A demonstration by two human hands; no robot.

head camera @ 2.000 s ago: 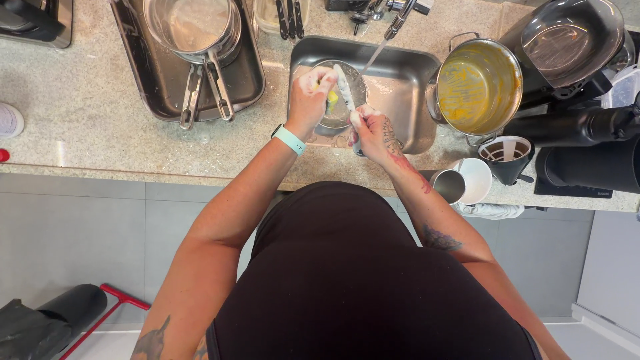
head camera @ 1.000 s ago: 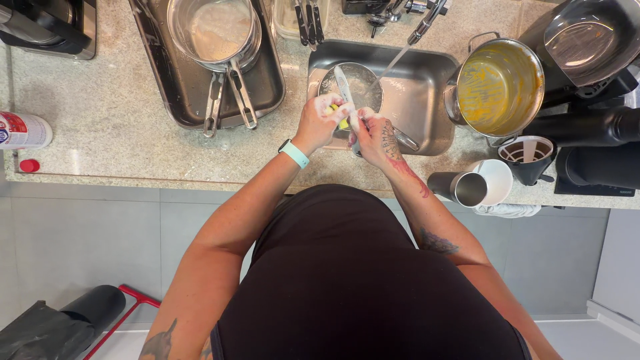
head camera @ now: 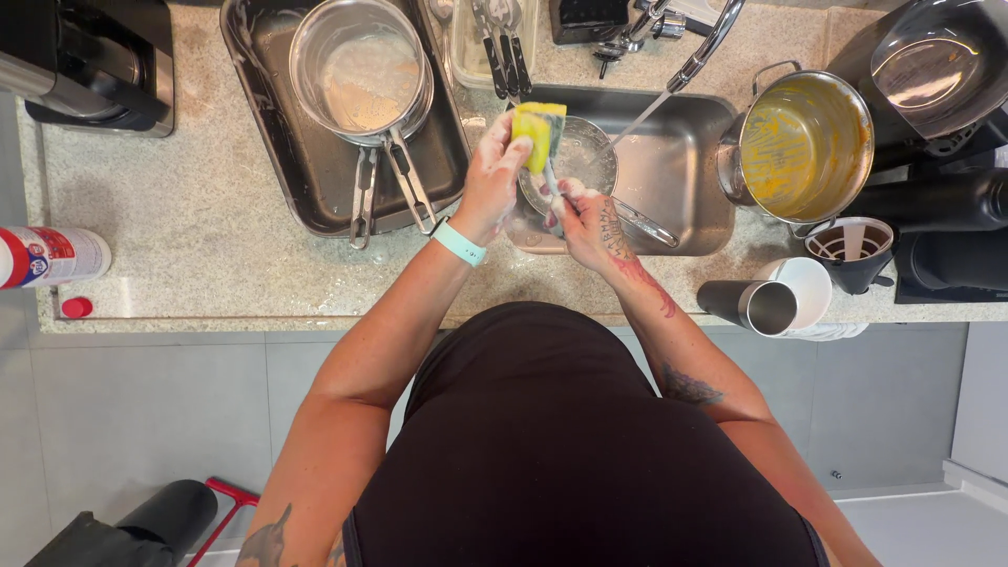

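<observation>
Over the left part of the steel sink point(head camera: 685, 173), my left hand point(head camera: 492, 177) grips a yellow sponge point(head camera: 533, 134) with a darker scouring side, folded around a soapy utensil point(head camera: 550, 178). The utensil's lower end is in my right hand point(head camera: 584, 224); its far end is hidden by the sponge, though a long blade shows in the earlier frames. Suds cover the fingers of both hands. Below them in the sink sits a round metal pan point(head camera: 587, 153) whose handle point(head camera: 646, 223) points to the lower right. Water runs from the faucet point(head camera: 705, 49) into this pan.
Left of the sink, stacked saucepans point(head camera: 362, 71) sit in a dark roasting pan point(head camera: 315, 205). Black-handled cutlery point(head camera: 504, 59) lies in a plastic container behind. To the right stand a yellow-stained pot point(head camera: 807, 146), a metal cup point(head camera: 768, 307) and a filter holder point(head camera: 854, 244). A red-and-white bottle point(head camera: 55, 256) lies far left.
The yellow sponge has come up with my left hand and now covers the upper part of the utensil, where the blade was bare before. My right hand still holds the lower end.
</observation>
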